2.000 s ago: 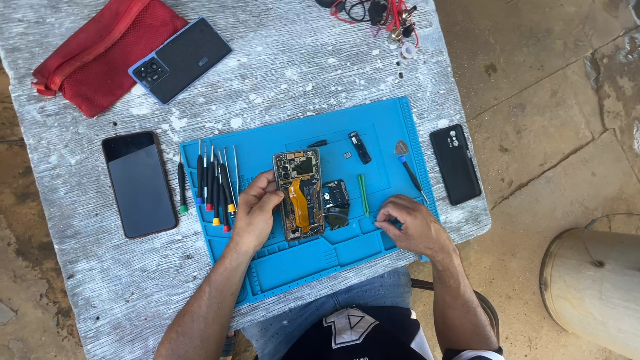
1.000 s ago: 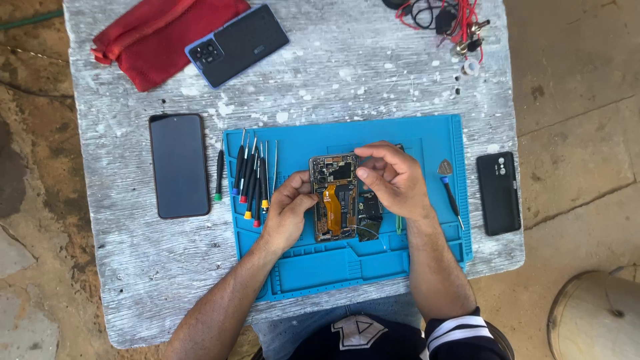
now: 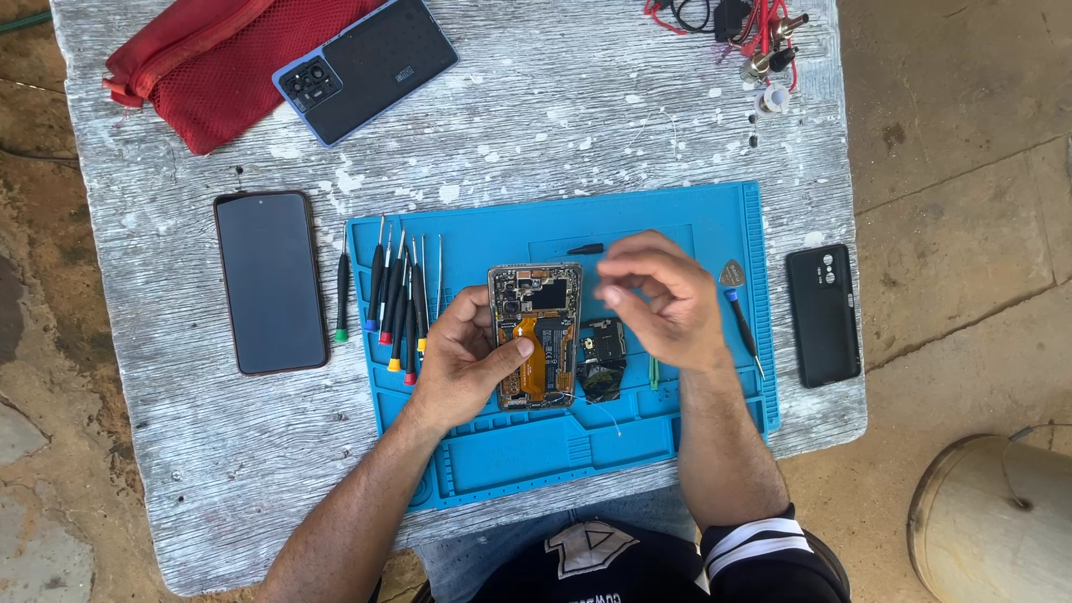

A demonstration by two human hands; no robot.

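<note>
My left hand [image 3: 469, 360] holds an opened smartphone [image 3: 548, 306] by its left edge, the thumb over an orange flex cable [image 3: 529, 360] beside the black battery. The phone's inner boards face up. My right hand [image 3: 657, 297] is raised just right of the phone, fingers bent; whether something small is between the fingertips cannot be told. Below that hand lie a black phone part [image 3: 605, 342] with dark film and a green pry tool [image 3: 654, 373], partly covered. A thin pale wire [image 3: 605, 408] runs from the phone's lower end. A black tapered tip [image 3: 585, 249] lies above the phone.
On the blue silicone mat [image 3: 502, 469] are several screwdrivers [image 3: 394, 310], a blue-capped screwdriver [image 3: 743, 331] and a metal pick [image 3: 733, 273]. Around it lie a dark phone [image 3: 272, 285], a black phone case [image 3: 824, 318], another phone [image 3: 368, 71], a red mesh pouch [image 3: 209, 84] and red wires [image 3: 764, 33].
My right hand has moved from the mat's right side, up to the phone's upper end, then slightly away to its right. My left hand keeps hold of the phone. The view has shifted.
</note>
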